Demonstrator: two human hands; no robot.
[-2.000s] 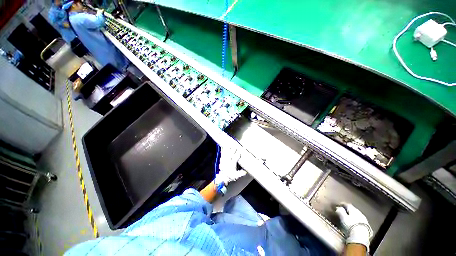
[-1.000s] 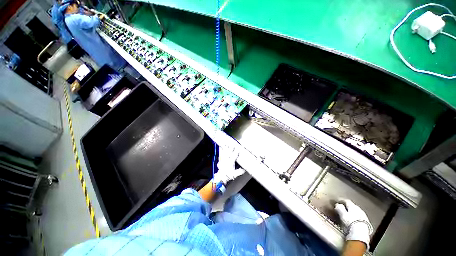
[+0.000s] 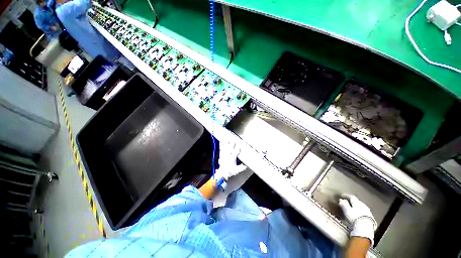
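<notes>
Green circuit boards (image 3: 215, 95) with white and dark components lie in a row between the silver conveyor rails (image 3: 283, 187), up to the middle of the view. My left hand (image 3: 230, 164), in a white glove with a blue band at the cuff, is at the near rail beside the black tote; its fingers are not clear. My right hand (image 3: 357, 214), in a white glove, rests over the metal plate (image 3: 336, 189) at the near end of the line, its fingers partly curled. No held thing shows in it.
A large black tote (image 3: 151, 136) stands at the left of the line. Two shallow trays, one with dark parts (image 3: 303, 83) and one with grey pieces (image 3: 371, 118), lie beyond the far rail. A blue coiled cord (image 3: 212, 35) hangs down. A blue-smocked person (image 3: 83, 27) stands far left.
The view has shifted slightly, so the boards, tote and far person appear further left and higher. Both hands have stayed nearly in place. The boards have not visibly moved along the rails.
</notes>
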